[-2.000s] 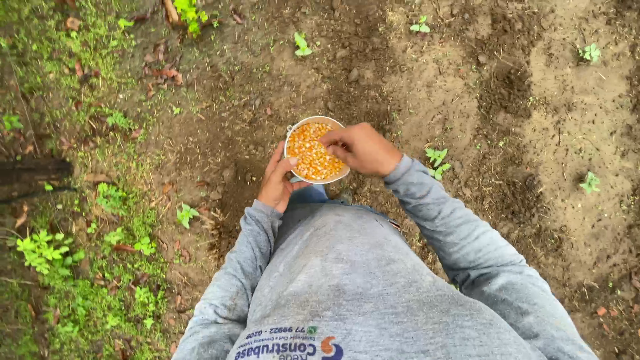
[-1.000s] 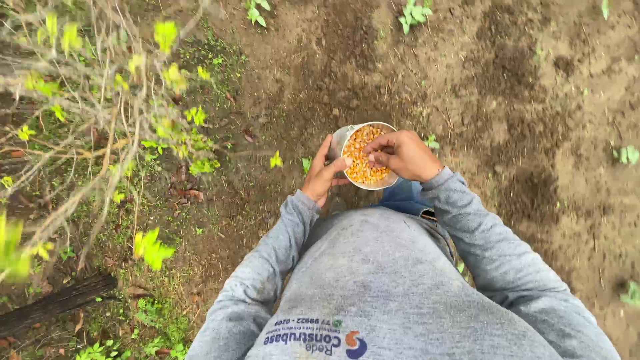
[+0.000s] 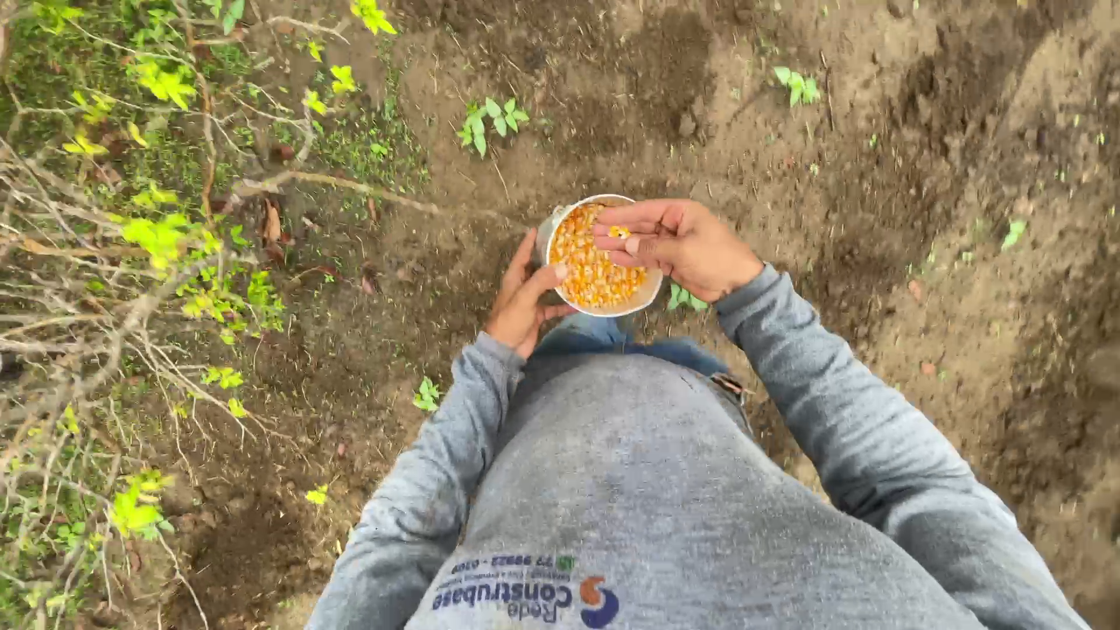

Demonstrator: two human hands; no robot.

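Observation:
A round white container (image 3: 652,293) full of yellow-orange corn kernels (image 3: 591,262) is at the middle of the head view, in front of my waist. My left hand (image 3: 523,302) grips its left side, with the thumb over the rim. Above the container's right part is my right hand (image 3: 682,245), turned partly palm up, with a few kernels (image 3: 619,232) lying on its fingers near the thumb tip. The container's underside is hidden.
Bare brown soil (image 3: 875,262) stretches around me, with small green seedlings (image 3: 494,122) and another seedling (image 3: 796,86) in it. Thin dry branches (image 3: 131,324) with bright green leaves reach in from the left. Low weeds (image 3: 367,140) grow at the upper left.
My right hand has turned from fingers down at the corn to partly palm up, showing kernels on it. My left hand keeps holding the container. The view has shifted over the ground.

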